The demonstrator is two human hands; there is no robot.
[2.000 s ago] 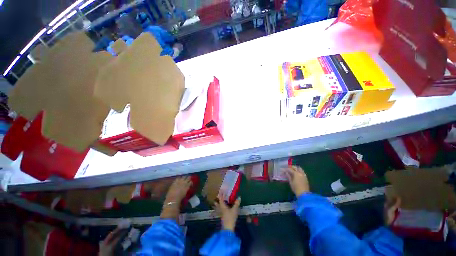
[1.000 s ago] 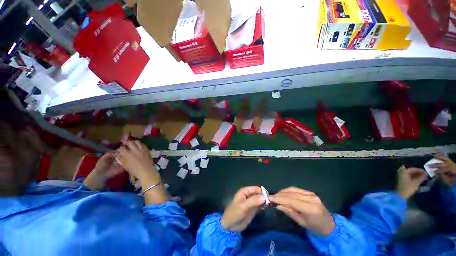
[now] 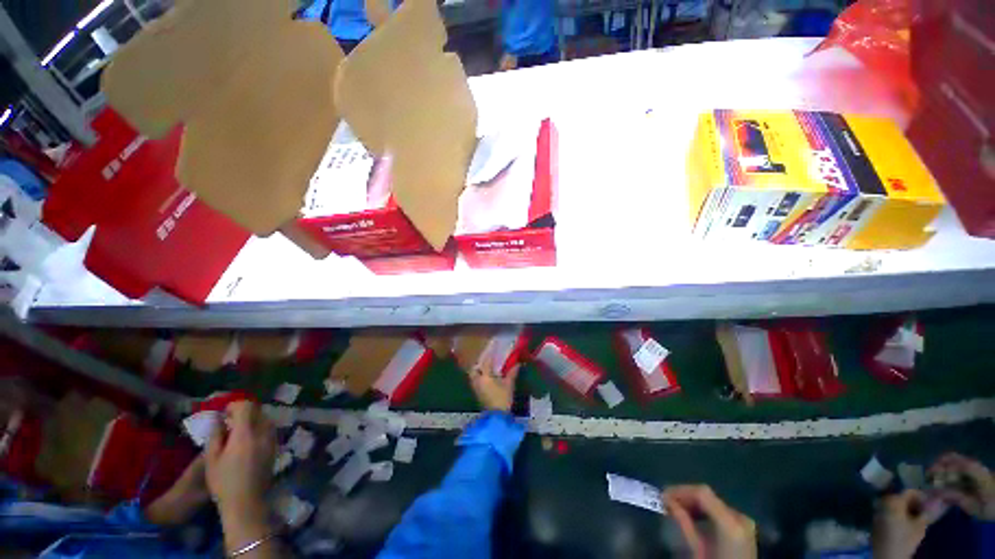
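Note:
My left hand [image 3: 495,384] reaches forward onto the green belt and grips the near end of a small red carton [image 3: 504,347] with a pale side and a brown flap. My right hand [image 3: 711,522] is at the lower edge of the picture, partly cut off. It pinches one end of a white label with black print [image 3: 635,494], held flat over the dark green work surface. The label and the carton are apart.
More red cartons [image 3: 567,367] lie along the belt. White paper pieces [image 3: 355,448] are scattered left of my arm. Other people's hands are at left [image 3: 242,464] and far right [image 3: 903,515]. A white shelf [image 3: 611,310] holds larger red cartons and a yellow box [image 3: 818,180].
My hands were together pinching a small white slip. They are now apart: my left has moved forward onto a carton, my right holds the printed label. The view has shifted.

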